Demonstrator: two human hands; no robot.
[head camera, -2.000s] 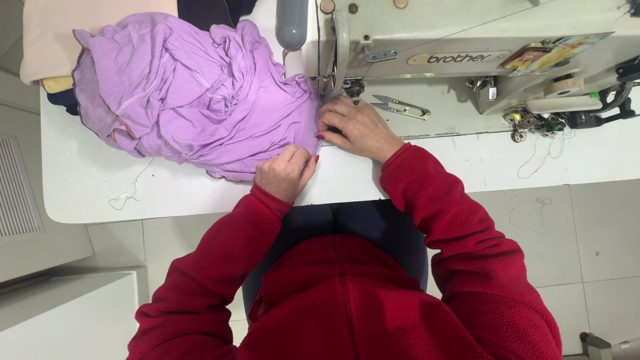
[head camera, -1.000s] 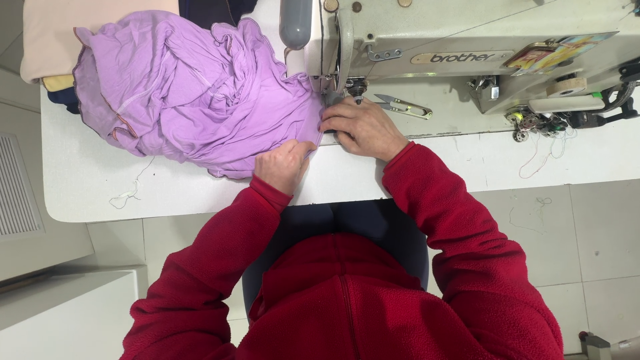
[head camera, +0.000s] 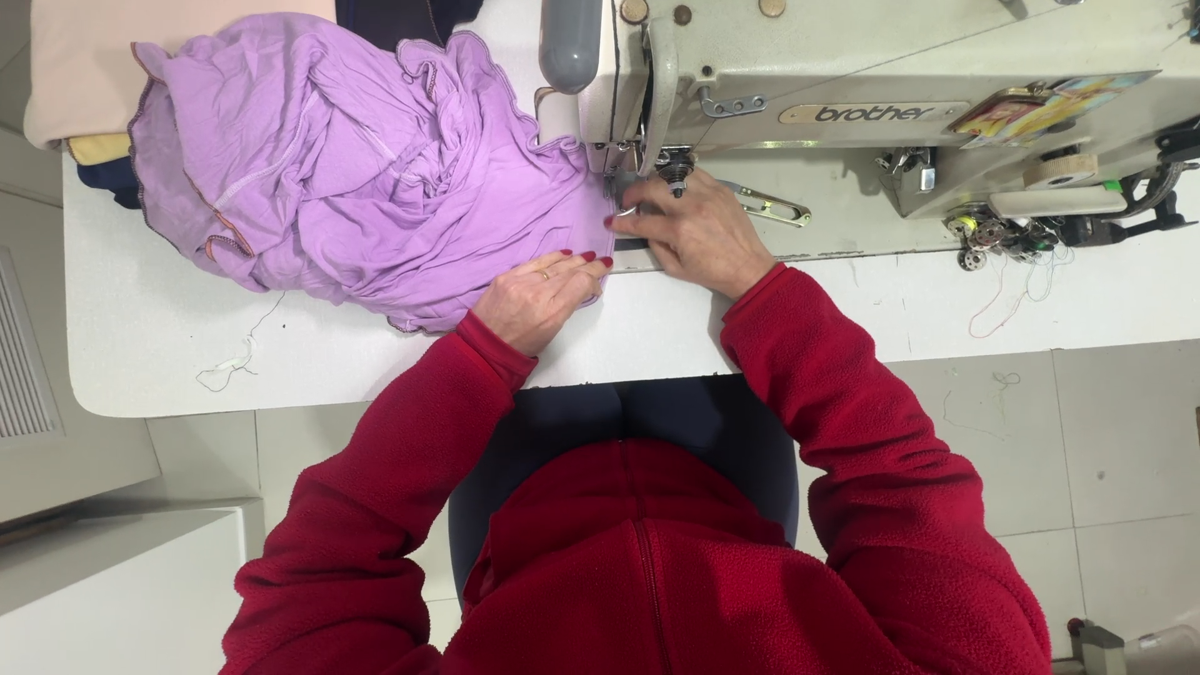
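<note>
A bunched purple garment (head camera: 366, 169) with dark overlocked edges lies on the table, its right end under the needle area of a Brother sewing machine (head camera: 825, 56). My left hand (head camera: 544, 295) rests flat on the garment's lower right edge, fingertips pressing the cloth. Beside the presser foot is my right hand (head camera: 694, 230), thumb and forefinger apart near the cloth's edge; whether they touch or hold it is unclear. Thread snips (head camera: 773, 204) lie on the machine bed just behind that hand, partly hidden by it.
Pale pink fabric (head camera: 84, 66) with yellow and navy pieces lies at the table's left rear. A loose thread (head camera: 230, 367) is near the white table's front left edge (head camera: 141, 398). Several bobbins (head camera: 980, 234) with trailing threads hang at the machine's right. A grey knee-high thing stands lower right.
My right hand has shifted slightly from the cloth's edge, and its thumb and forefinger have spread. My left hand's fingers have straightened out over the cloth. The garment lies nearly the same.
</note>
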